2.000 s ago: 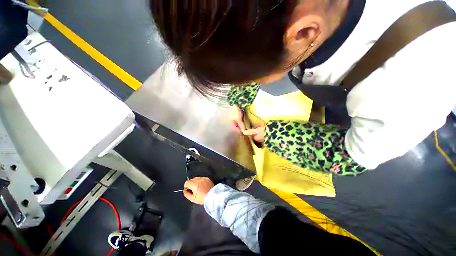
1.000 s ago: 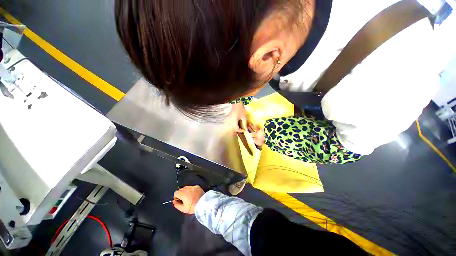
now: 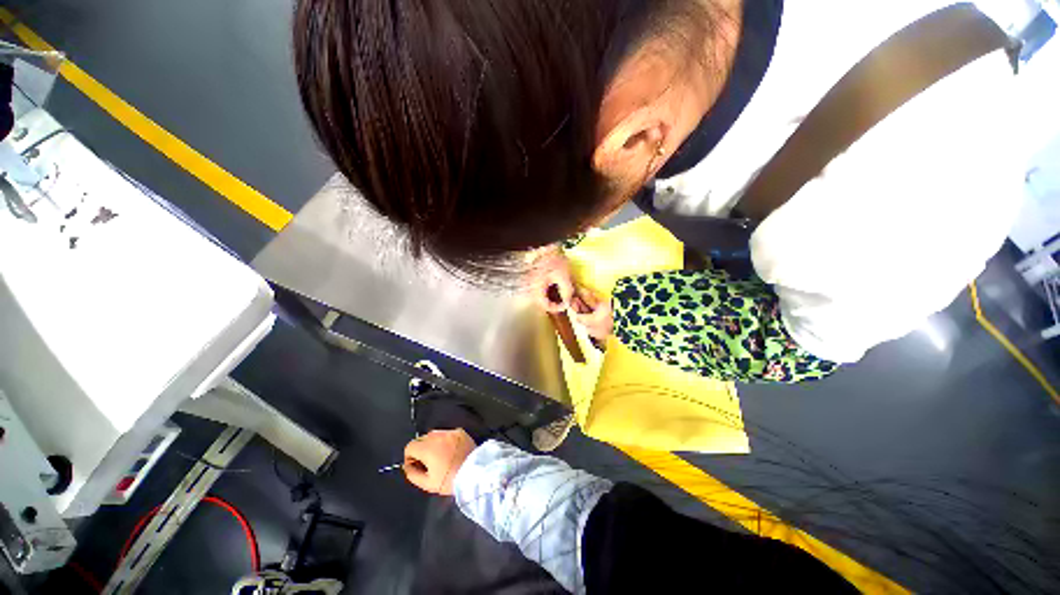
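My right hand (image 3: pixel 438 461), in a pale denim sleeve, is a fist around a small tool; only the tool's thin silvery tip (image 3: pixel 391 468) shows, pointing left. My left hand is not in view. Another person bends over the yellow bag piece (image 3: pixel 668 407), and their hands (image 3: pixel 572 305) hold it near a brown trim band (image 3: pixel 571 337) at the right end of the metal-topped stand (image 3: pixel 465 325). My right hand is in front of the stand, apart from the bag. The person's head hides part of the stand and the bag.
A white machine table (image 3: pixel 128 302) stands at the left. The person's head (image 3: pixel 465 116) and leopard-print sleeve (image 3: pixel 709 325) fill the upper middle and right. A red hose (image 3: pixel 246 523) and a shoe (image 3: pixel 285 583) show at the lower left. A yellow line (image 3: pixel 174 151) crosses the dark floor.
The view has shifted, so the stand and my right hand sit farther left than two seconds ago. The other person's hands have turned the bag's edge slightly. My right hand keeps its grip.
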